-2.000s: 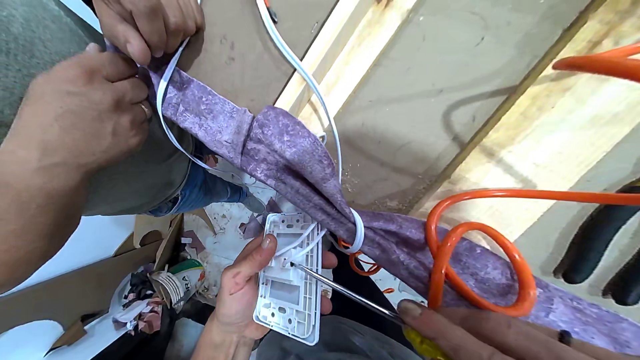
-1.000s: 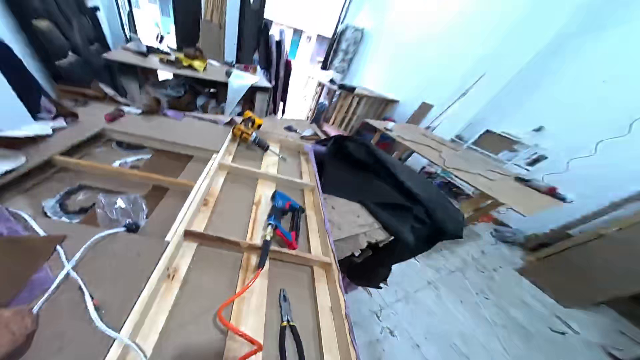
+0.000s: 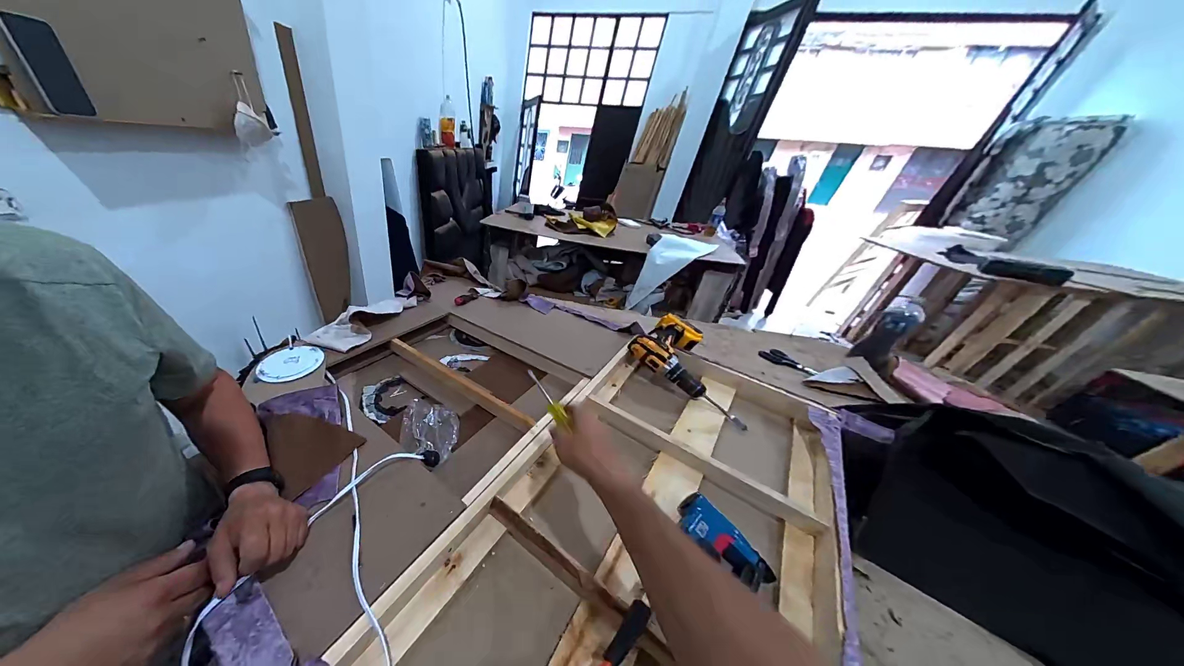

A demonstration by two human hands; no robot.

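My right hand (image 3: 585,446) is stretched out over the wooden frame (image 3: 712,462), closed on a screwdriver (image 3: 558,413) with a yellow handle and its shaft pointing up and left. A yellow and black cordless drill (image 3: 668,359) with a long bit lies on the frame beyond the hand. Nearer, a blue power tool (image 3: 726,544) rests inside the frame, right of my forearm. A black tool handle (image 3: 629,633) shows at the lower edge. My left hand is out of view.
At left a co-worker's hands (image 3: 254,536) hold a white cable (image 3: 356,504) over purple fabric (image 3: 242,629). A plastic bag (image 3: 430,433) and a round white disc (image 3: 289,363) lie on the panel. Scissors (image 3: 786,361) lie beyond the drill; black cloth (image 3: 1017,518) hangs at right.
The view has swung up from the white switch plate, which my left hand held two seconds ago. My right hand, with the screwdriver, now reaches out over the frame.
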